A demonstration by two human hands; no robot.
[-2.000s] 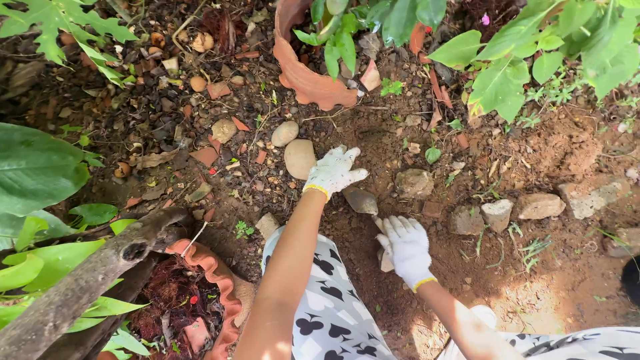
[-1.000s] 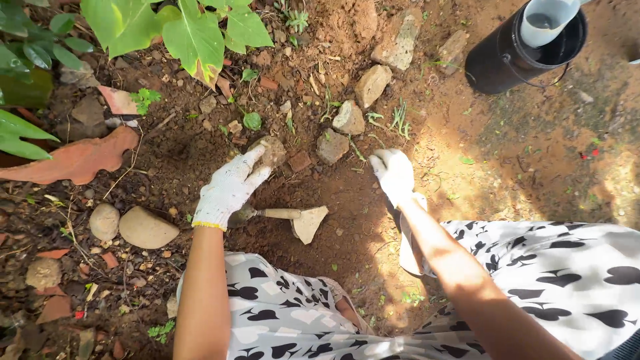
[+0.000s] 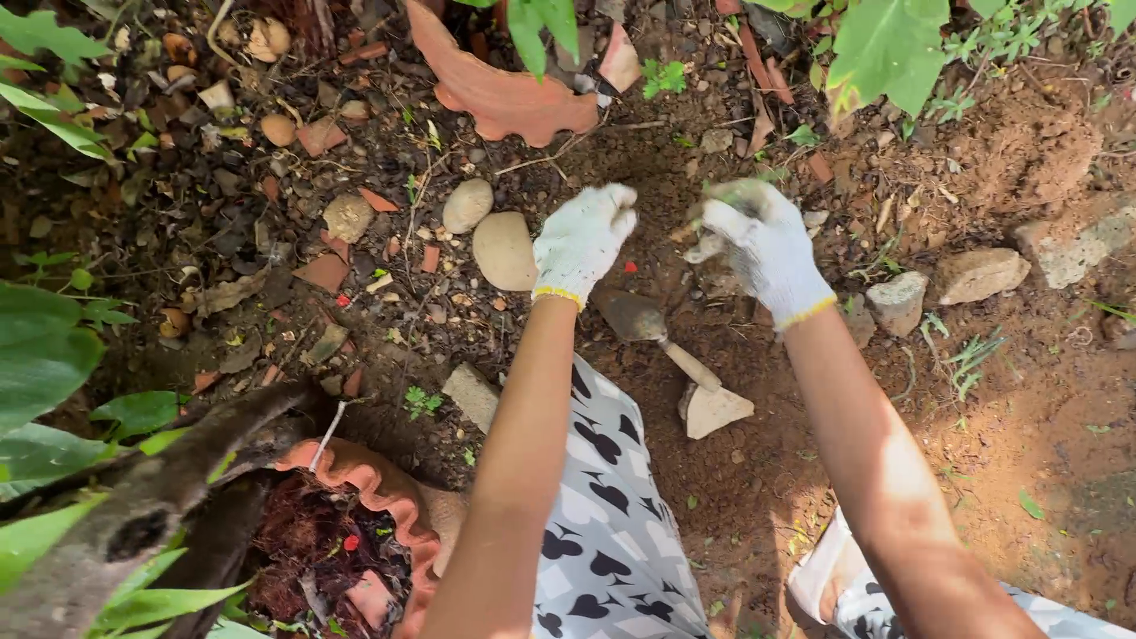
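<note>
My left hand (image 3: pixel 584 238), in a white knit glove with a yellow cuff, is over the soil beside a smooth tan stone (image 3: pixel 503 251), its fingers curled and nothing visible in them. My right hand (image 3: pixel 754 240), gloved alike, is to its right, fingers bent and blurred; whether it holds anything cannot be told. Between and below my hands a small trowel (image 3: pixel 632 316) lies on the soil, its wooden handle pointing down to the right and its end at a pale angular stone (image 3: pixel 717 411). A rounder stone (image 3: pixel 468 206) sits beside the smooth tan one.
Broken terracotta (image 3: pixel 524 98) lies above my hands. A row of rough stones (image 3: pixel 982 275) runs to the right. At the lower left are a scalloped terracotta pot (image 3: pixel 382 484) and a thick branch (image 3: pixel 160 519). Leafy plants edge the view.
The view has shifted sideways and back. My right hand has moved from bare soil near the stone row to beside my left hand. The stone seen at my left hand a second ago no longer shows there.
</note>
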